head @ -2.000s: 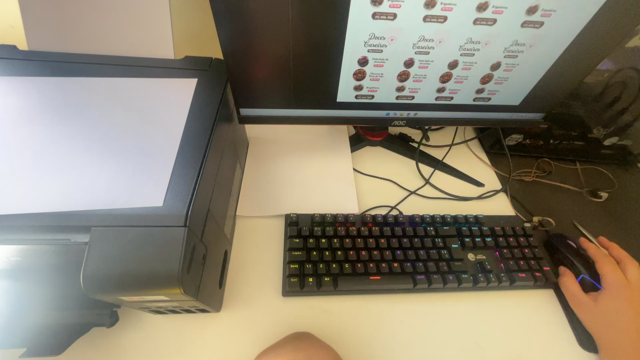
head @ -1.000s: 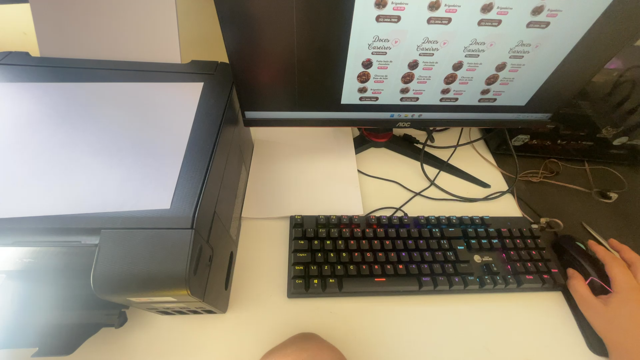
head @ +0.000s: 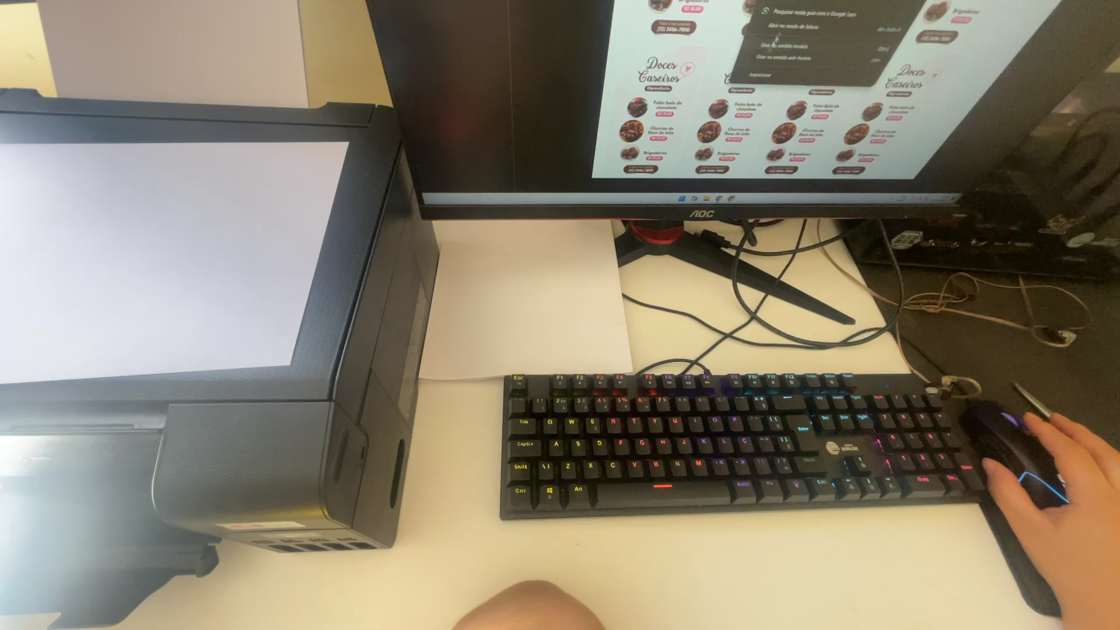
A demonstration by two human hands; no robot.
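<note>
At the right edge, my right hand (head: 1063, 507) rests over a black computer mouse (head: 1015, 451) with lit blue and violet strips, thumb on its near left side. The mouse lies just right of a black backlit keyboard (head: 739, 446). Above the keyboard stands an AOC monitor (head: 499, 105), showing a page of repeated sweets designs with a dark pop-up menu over its upper part. A rounded patch of bare skin shows at the bottom edge; which body part it is I cannot tell. My left hand cannot be made out.
A black printer (head: 367, 262) fills the left, a white sheet (head: 157, 254) on its lid. White paper (head: 529, 302) lies between printer and monitor stand (head: 779, 289). Black cables (head: 744, 328) loop behind the keyboard. A thin pen-like object (head: 1032, 401) lies beyond the mouse; paler cables (head: 989, 306) are farther back.
A dark menu has opened over the designs on the monitor. My right hand has stayed on the mouse.
</note>
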